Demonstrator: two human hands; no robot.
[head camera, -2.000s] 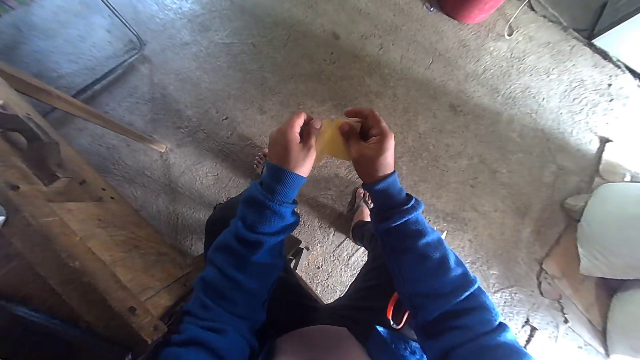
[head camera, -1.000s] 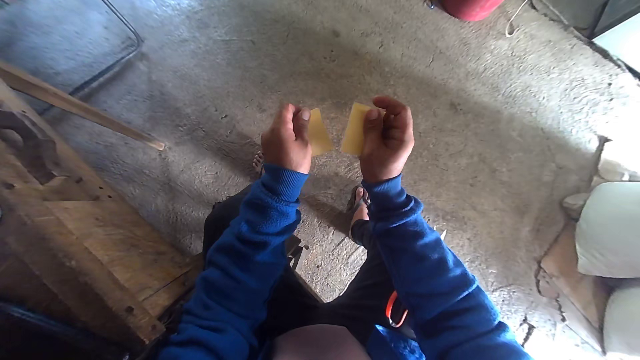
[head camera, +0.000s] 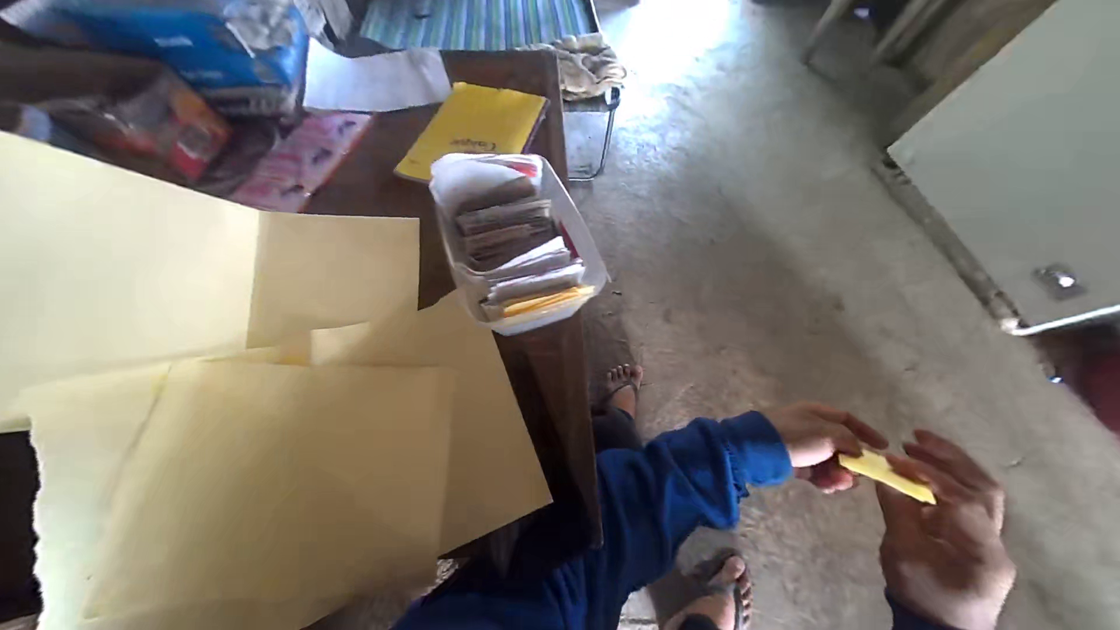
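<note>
My left hand (head camera: 822, 442) and my right hand (head camera: 949, 525) are close together over the floor at the lower right. A small yellow piece (head camera: 888, 477), seen nearly edge-on, lies between them; the left fingertips pinch one end and the right fingers touch the other. Whether it is one piece or two stacked ones cannot be told. To the left, large pale yellow sheets (head camera: 289, 472) overlap on a dark wooden table (head camera: 573, 420). A white plastic container (head camera: 577, 210) at the table's edge holds upright bundles of folded papers (head camera: 507, 232).
Behind the container lies a yellow booklet (head camera: 486, 122) bearing writing. A blue package (head camera: 184, 44) and a pink printed packet (head camera: 306, 162) are at the upper left. A striped chair (head camera: 481, 22) stands beyond the table, and a pale door-like panel (head camera: 1024, 184) is at the right.
The view has swung to the table with sheets and container. One second ago each hand held a separate yellow piece, apart; now the hands meet at a yellow piece seen edge-on.
</note>
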